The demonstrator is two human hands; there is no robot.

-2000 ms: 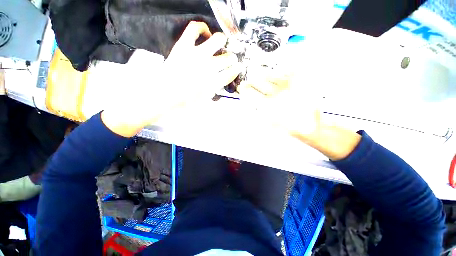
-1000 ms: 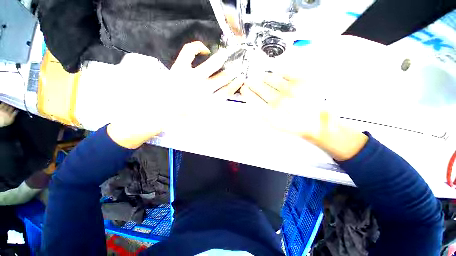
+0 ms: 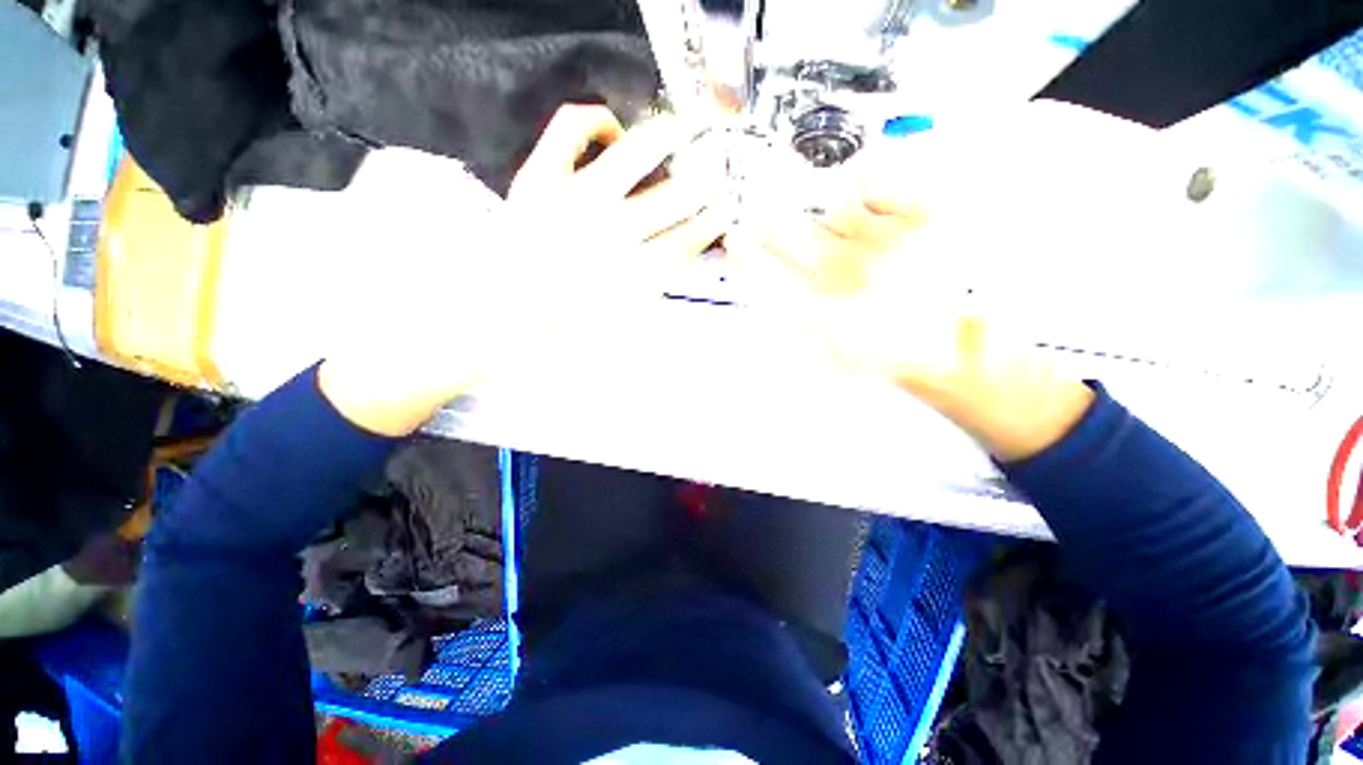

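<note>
A dark, wrinkled garment (image 3: 464, 75) lies at the upper left, reaching to the needle area (image 3: 733, 127). My left hand (image 3: 598, 202) is bent over the garment's near edge, fingertips beside the needle area; glare washes out its back. A small dark bit of fabric (image 3: 715, 244) shows below its fingertips. My right hand (image 3: 867, 269) lies right of the needle, below the round tension dial (image 3: 825, 135), largely whitened by glare. Whether its fingers hold anything is hidden by the glare.
The machine head (image 3: 1286, 224) fills the upper right, crossed by a black strip (image 3: 1196, 60). A tan pad (image 3: 157, 284) lies left. Red-handled snips (image 3: 1347, 486) are at the right edge. Blue crates (image 3: 904, 613) with dark garments stand below the table (image 3: 748, 448). Another person's forearm (image 3: 60, 598) shows lower left.
My right hand has shifted slightly right, away from the needle, its fingers less close to my left hand. The view has shifted slightly. The other person's hand at the left edge is out of view.
</note>
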